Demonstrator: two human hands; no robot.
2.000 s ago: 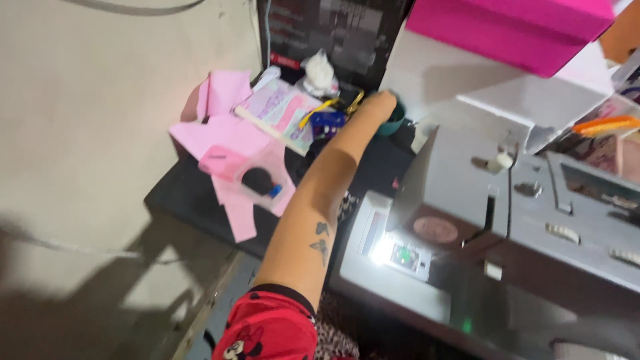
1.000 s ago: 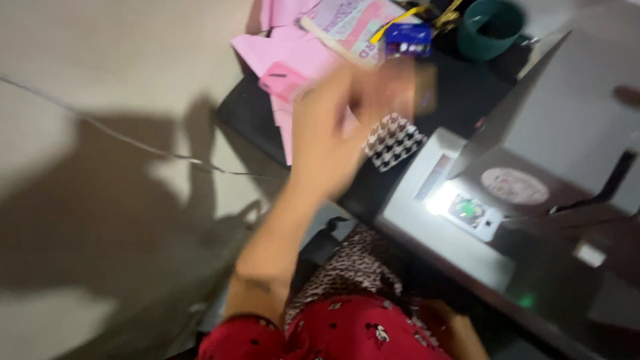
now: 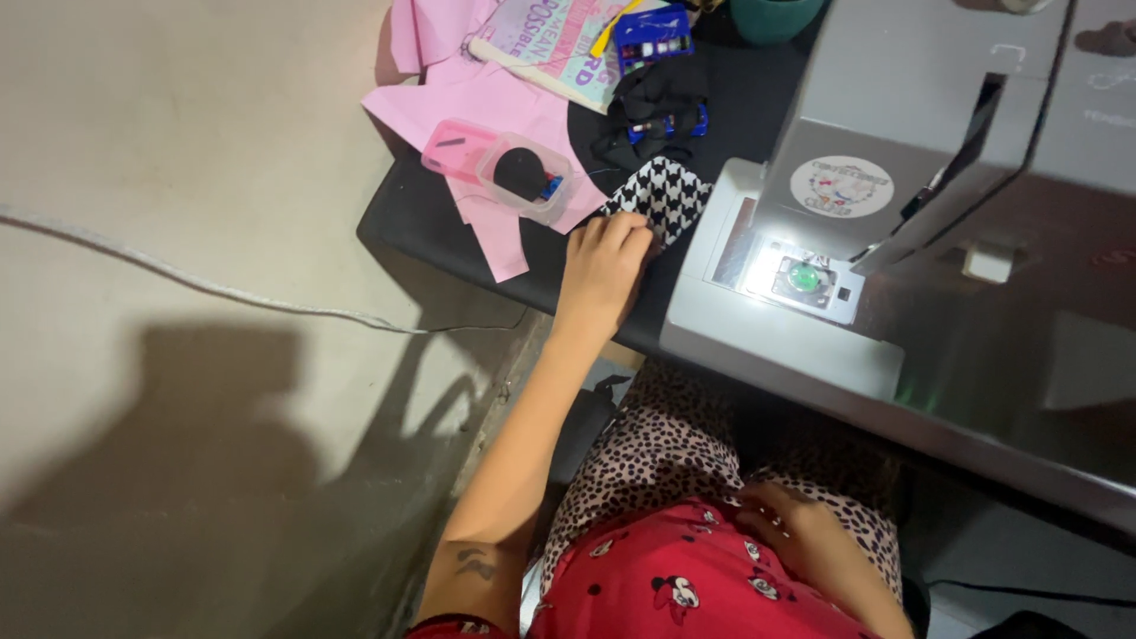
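Note:
My left hand point(image 3: 611, 257) is at the near edge of the black table, its curled fingers on the lower left corner of a black-and-white houndstooth cloth point(image 3: 672, 197). Whether the fingers pinch the cloth is hidden. My right hand point(image 3: 794, 524) rests in my lap, against the red shirt and spotted trousers, with its fingertips partly out of sight. Right of the cloth stands a grey sewing machine point(image 3: 843, 115), its lamp lighting the needle plate and a green bobbin point(image 3: 804, 277). Black fabric point(image 3: 652, 98) lies just beyond the cloth.
Pink fabric pieces point(image 3: 497, 115) lie at the table's left, under an opened clear plastic box point(image 3: 525, 177) with a pink lid. Behind are a printed notebook or pouch point(image 3: 555, 44), a blue case point(image 3: 654, 37) and a teal pot point(image 3: 775, 18). A cable point(image 3: 204, 286) runs across the wall.
My left hand has come back from the teal pot at the far side of the table to the houndstooth cloth. The view has shifted, and my lap and right hand now show.

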